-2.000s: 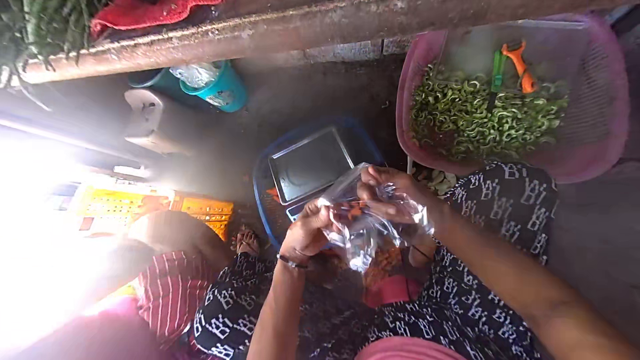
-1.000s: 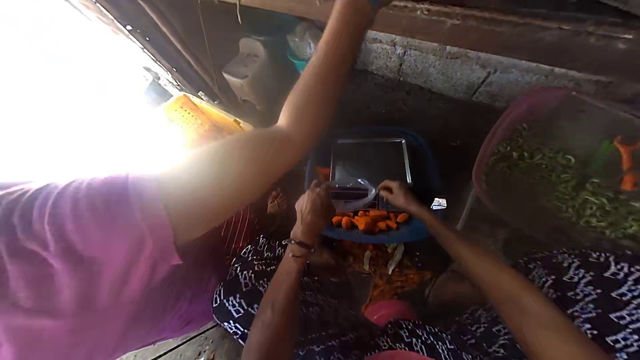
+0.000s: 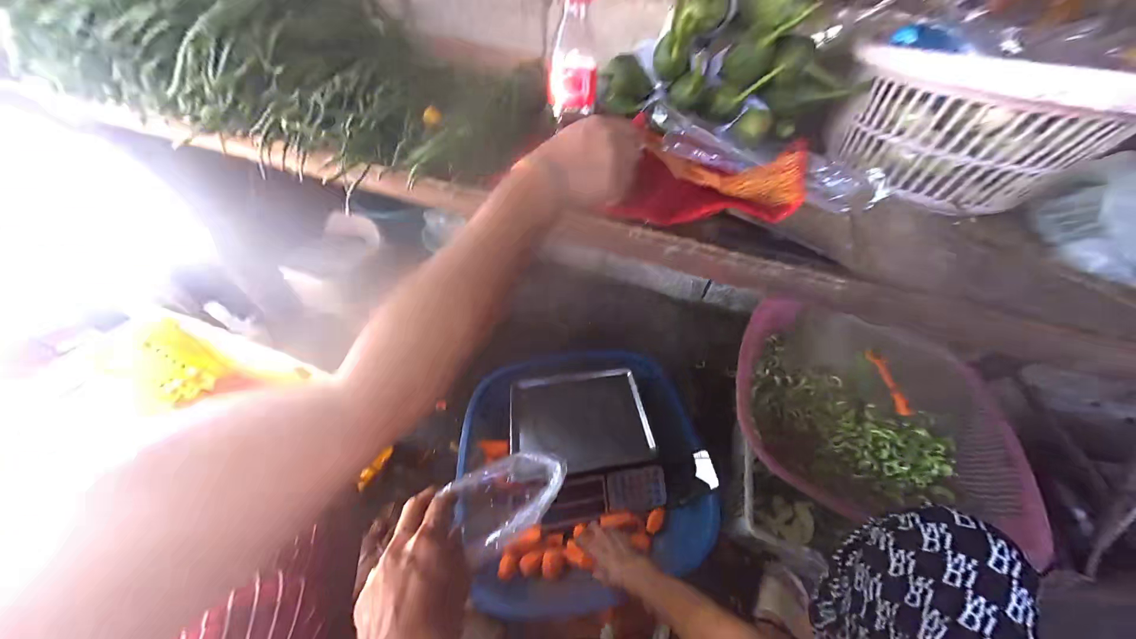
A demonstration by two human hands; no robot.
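My left hand point(image 3: 415, 568), low in the head view, holds a clear plastic bag point(image 3: 515, 497) with its mouth spread toward the basin. My right hand point(image 3: 612, 555) reaches into the blue plastic basin point(image 3: 701, 524), its fingers on the peeled carrot pieces point(image 3: 552, 563); whether they grip one cannot be told. Behind the carrots, a digital weighing scale point(image 3: 581, 422) with a flat square plate rests in the same basin. The bag covers part of the scale's front and some carrots.
Another person's arm point(image 3: 426, 328) crosses from the left to a red mesh bag point(image 3: 674, 191) on the ledge. A glass bottle point(image 3: 572, 71), green vegetables point(image 3: 737, 62) and a white basket point(image 3: 985, 133) stand there. At right, a pink basin point(image 3: 1012, 470) holds green slices and an orange peeler point(image 3: 887, 382).
My right hand has left the bag's mouth and moved down onto the carrots; my left hand still holds the bag. The other person's hand is now visible at the red mesh bag. The view has shifted upward.
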